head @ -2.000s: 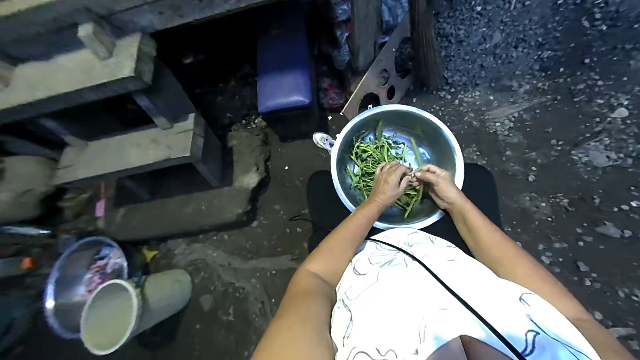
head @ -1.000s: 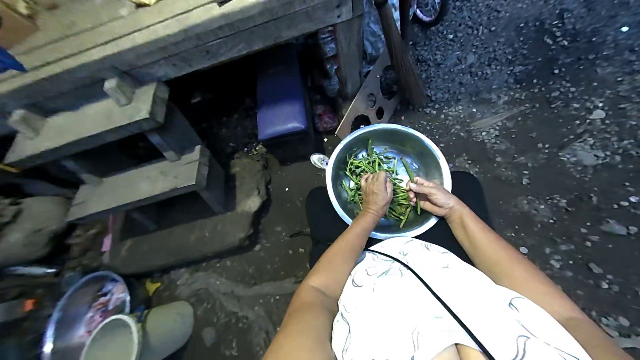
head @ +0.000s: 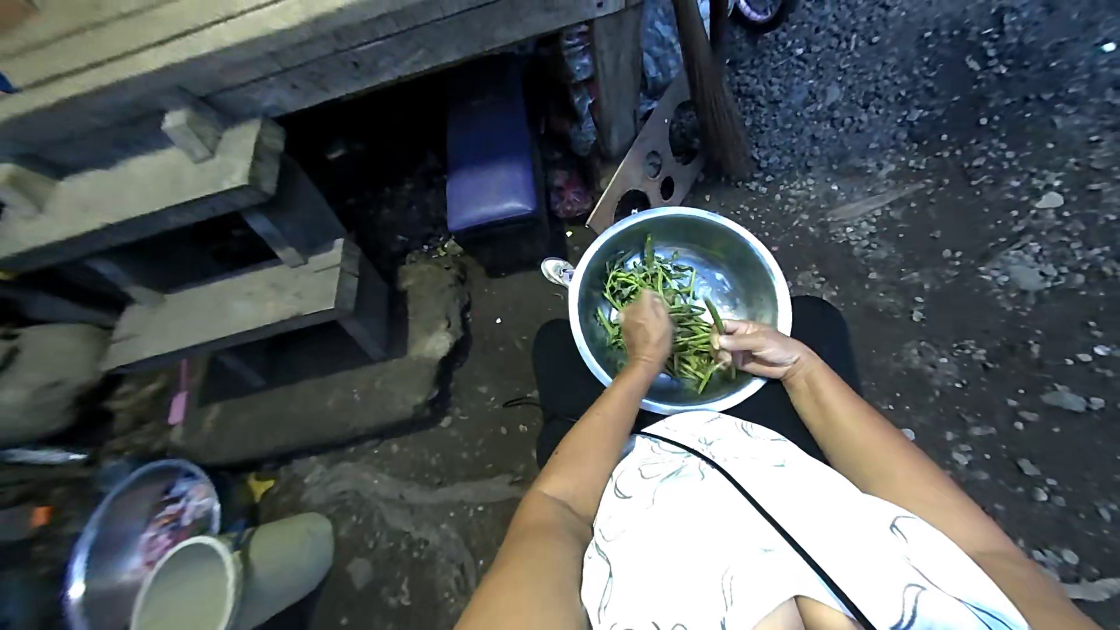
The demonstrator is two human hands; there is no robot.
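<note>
A wide metal basin (head: 768,262) rests on my lap, with a pile of cut green vegetable stems, perhaps string beans (head: 652,278), in its left and middle part. My left hand (head: 647,328) is down on the pile, blurred, and its fingertips are hidden, so I cannot tell whether it grips anything. At the basin's right side, my right hand (head: 754,346) holds a green stem (head: 715,315) between thumb and fingers, the stem pointing up and away from me.
Wooden steps (head: 236,306) and a plank platform (head: 350,44) stand at the left. Beyond the basin are a purple padded seat (head: 492,166), a board with round holes (head: 652,162) and a broom (head: 713,114). A second basin (head: 87,542) and a pail (head: 188,586) sit lower left.
My hands, close together two seconds ago, are now further apart over the basin. The right hand still holds a stem. The view has shifted somewhat.
</note>
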